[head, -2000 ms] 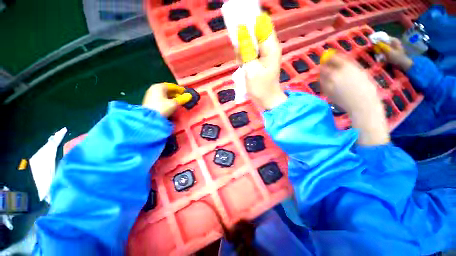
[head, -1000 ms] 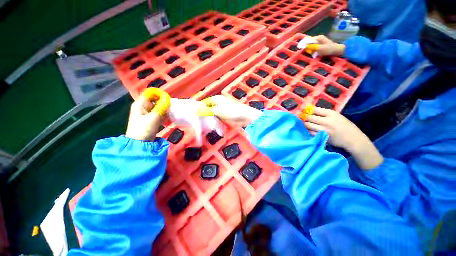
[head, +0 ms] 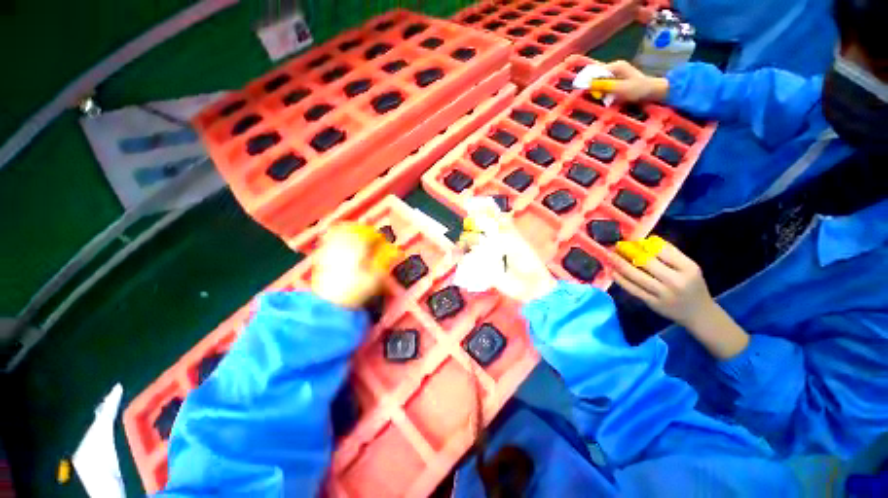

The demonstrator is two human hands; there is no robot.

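Observation:
The pink foam tray (head: 453, 389) lies in front of me, with black units (head: 486, 343) in several pockets and some pockets empty. My left hand (head: 352, 265), blurred, is over the tray's upper part with yellow finger cots on its fingertips. A black unit (head: 388, 234) shows beside those fingertips; whether I hold it is hidden by blur. My right hand (head: 511, 261) is over the tray's upper right edge, holding a white wiping cloth (head: 479, 270) at its fingertips. One yellow cot shows there.
Stacked foam trays (head: 380, 136) filled with units stand behind. At right, a neighbour's hands (head: 672, 292) work over another foam tray (head: 545, 180). A solvent bottle (head: 666, 44) stands beyond it. A spare wipe (head: 98, 452) and small yellow cot (head: 64, 471) lie at left.
My left hand has moved right and down over the tray. My right hand has moved right with the cloth, away from the left. The view has shifted slightly.

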